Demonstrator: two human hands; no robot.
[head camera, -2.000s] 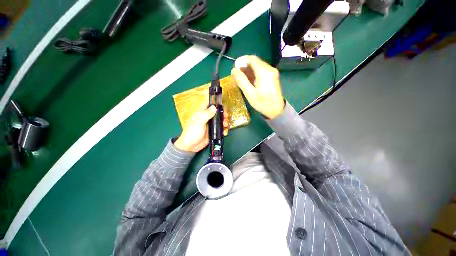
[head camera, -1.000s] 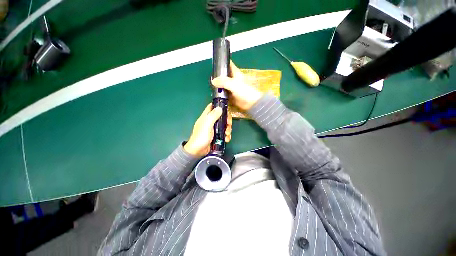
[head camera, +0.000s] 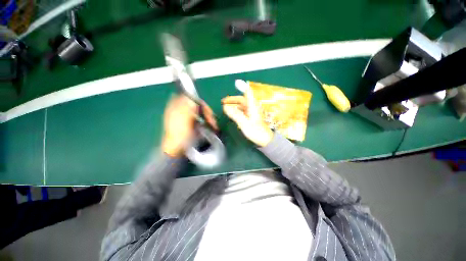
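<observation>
My left hand (head camera: 180, 125) is blurred and grips the handle of a hair dryer unit (head camera: 206, 152), left of the amber work pad. The unit's ring head points toward me and its blurred handle tilts up and left over the white strip. My right hand (head camera: 249, 114) is off the unit, its fingers apart at the left edge of the work pad (head camera: 288, 109). A white covering shows on one fingertip. A power cord bundle (head camera: 250, 28) lies beyond the white strip.
A manual screwdriver with a yellow handle (head camera: 336, 98) lies right of the pad. The screw feeder (head camera: 391, 81) stands farther right, partly behind a large black cylinder (head camera: 429, 81) near the camera. Other units (head camera: 75, 49) lie at the far left beyond the white strip (head camera: 122, 80).
My right hand has let go of the unit's handle. My left hand has moved left with the unit, which now tilts left. The view has shifted, so the pad appears farther from the unit.
</observation>
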